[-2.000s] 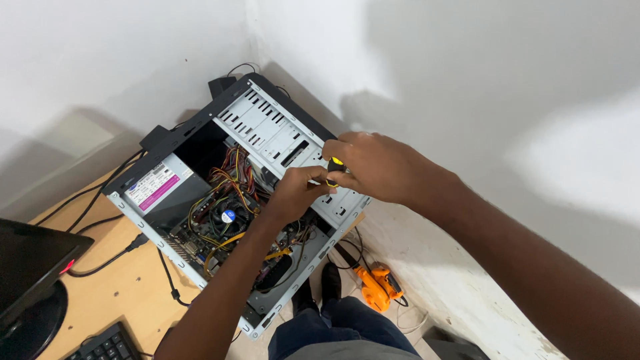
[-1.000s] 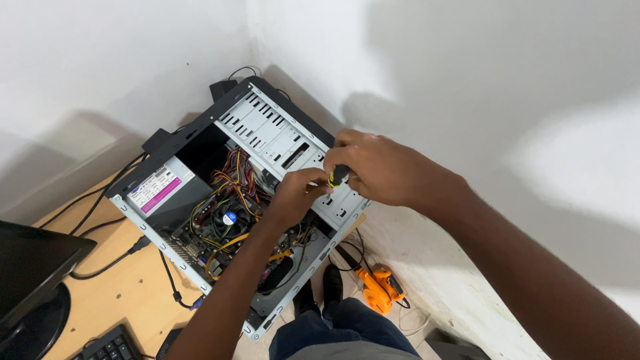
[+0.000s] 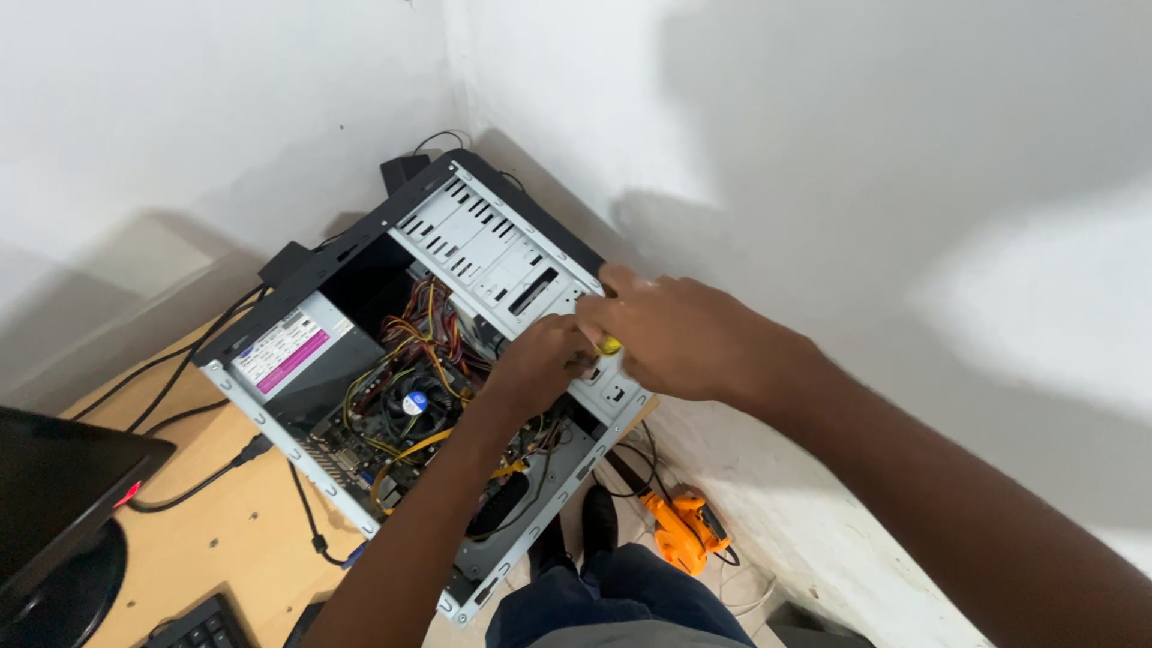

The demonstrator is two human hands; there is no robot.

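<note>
An open desktop computer case (image 3: 324,486) lies on its side, its inside facing up. My right hand (image 3: 688,337) is closed around a screwdriver handle (image 3: 609,346), yellow where it shows, above the metal drive cage (image 3: 490,252). Close beside it, my left hand (image 3: 544,364) has its fingertips together at the tool's lower end; whether they grip the shaft or something small is hidden. Left of my hands are the processor fan (image 3: 415,403), a bundle of coloured power cables (image 3: 430,333) and the power supply (image 3: 306,360) with a label.
The case stands on a wooden table (image 3: 216,531) against white walls. A monitor (image 3: 67,486), a keyboard (image 3: 202,625) and black cables (image 3: 193,490) are at the left. On the floor, an orange electric blower (image 3: 688,531) lies near my feet, with cords around it.
My right hand has turned around the screwdriver, and less of its handle shows than before. My left hand stays at the tool's lower end. The case has not moved.
</note>
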